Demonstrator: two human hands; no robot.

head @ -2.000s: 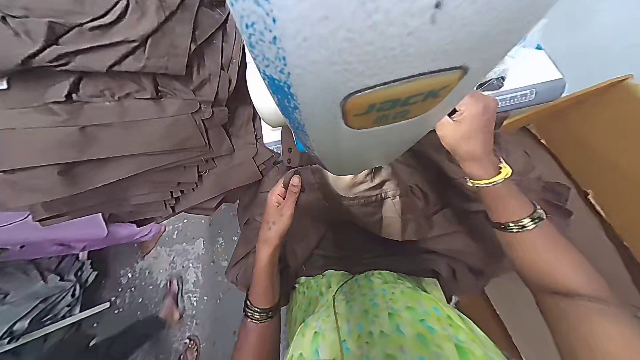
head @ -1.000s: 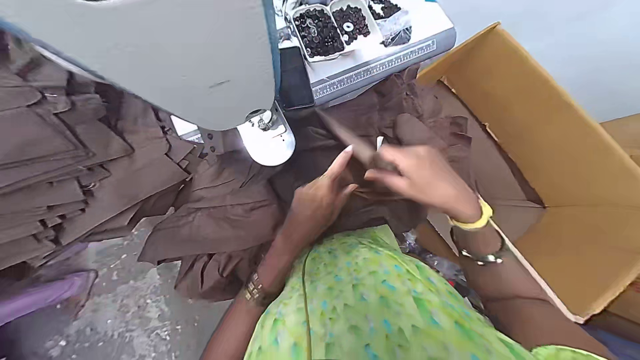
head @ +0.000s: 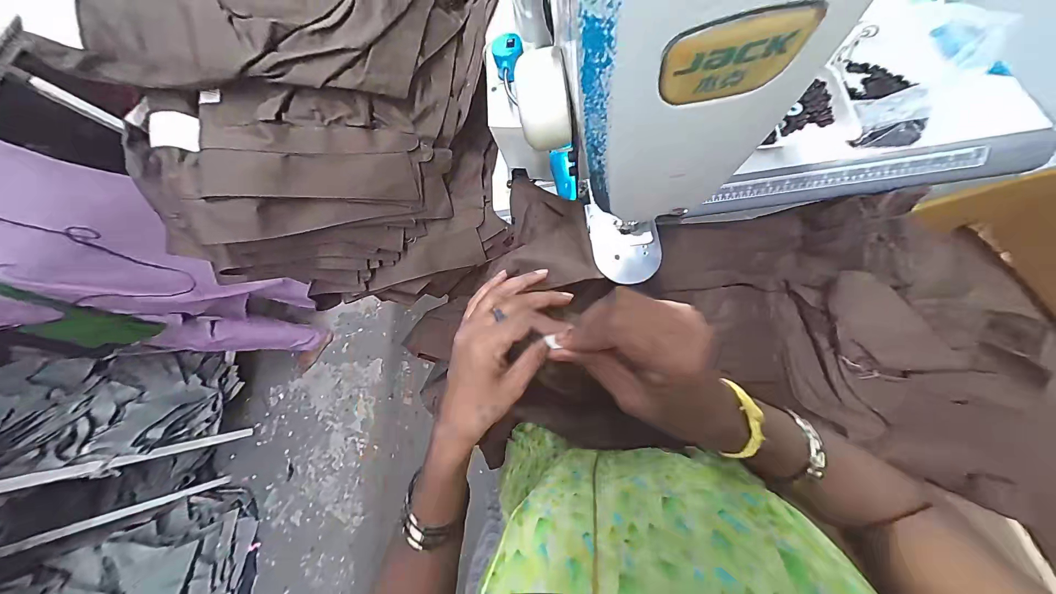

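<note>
Brown fabric [head: 726,330] lies in folds below the head of a Jack sewing machine [head: 660,140] and over my lap. My left hand [head: 499,355] rests on the cloth with its fingers spread, its thumb close to a small white piece [head: 554,340]. The fingertips of my right hand [head: 643,355] pinch that white piece, whose kind I cannot tell. Both hands are just below the machine's rounded metal work arm [head: 625,252], and the fingertips nearly meet. The cloth between them is partly hidden by the right hand, which is slightly blurred.
Stacked brown garment pieces [head: 313,181] stand left of the machine. Dark buttons [head: 804,111] lie in a tray on the machine table, behind a ruler strip [head: 858,173]. A cardboard box [head: 1006,231] is at right. Grey cloth bundles [head: 115,412] and a person in purple clothing [head: 107,223] are at left.
My left hand has opened out over the fabric. The dark, blurred pointed thing by my right hand a second ago no longer shows; a small white piece is at its fingertips. The view has shifted.
</note>
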